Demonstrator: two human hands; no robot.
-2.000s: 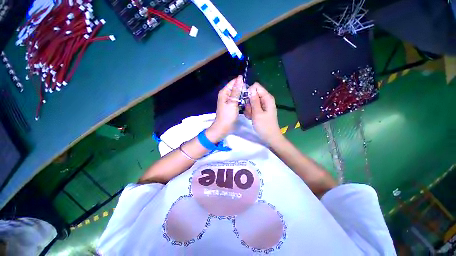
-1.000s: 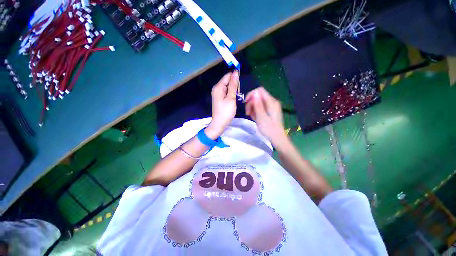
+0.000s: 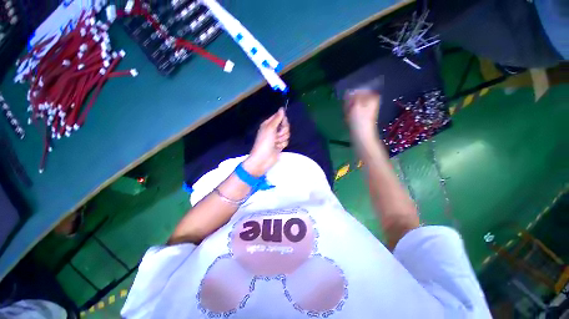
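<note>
White flat ribbon cables with blue marks run from the bench over its edge to just above my left hand. My left hand, with a blue band on its wrist, is closed on a small thin dark piece; the fingers hide most of it. My right hand is raised over the lower black tray and is blurred. A pale streak shows at its fingertips; I cannot tell whether it holds something.
A heap of red wire leads with white plugs lies on the green bench mat at left. A black PCB panel with red leads is at the back. The lower tray holds white strips and a red-and-silver pile.
My hands were together on the small silver-dotted piece two seconds ago. My right hand has since moved away right and up over the lower tray. My left hand has closed more and shifted slightly left.
</note>
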